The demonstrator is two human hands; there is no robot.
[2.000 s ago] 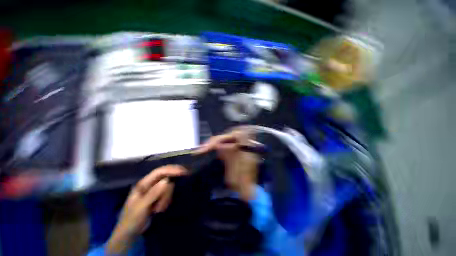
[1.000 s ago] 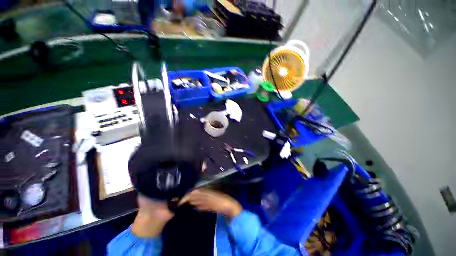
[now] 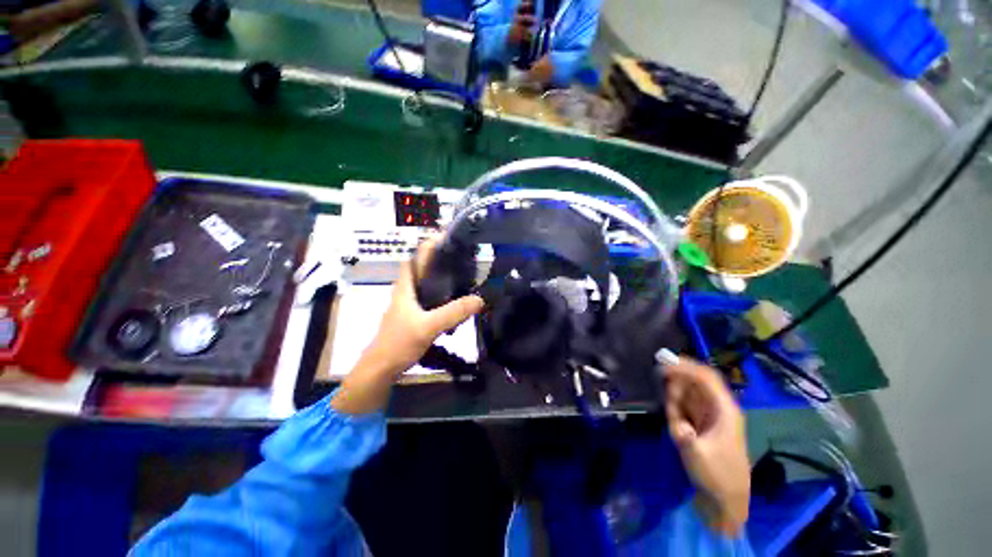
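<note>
A black headset with two clear-white headband arches is raised over the black mat, partly blurred. My left hand grips its left ear cup, thumb pointing right. Another dark round cup shape shows beside the thumb. My right hand is by the headset's lower right side, fingers curled. A small white piece shows at its fingertips; whether it is held is unclear.
The tester with red digits and a paper sheet lie behind my left hand. A parts tray and red bin are left. A yellow fan and blue bin are right. A person's hands show across the bench.
The headset has turned so its arches spread wide, and it has shifted right. My left hand has risen to the left cup. My right hand has moved away to the right. The view has shifted.
</note>
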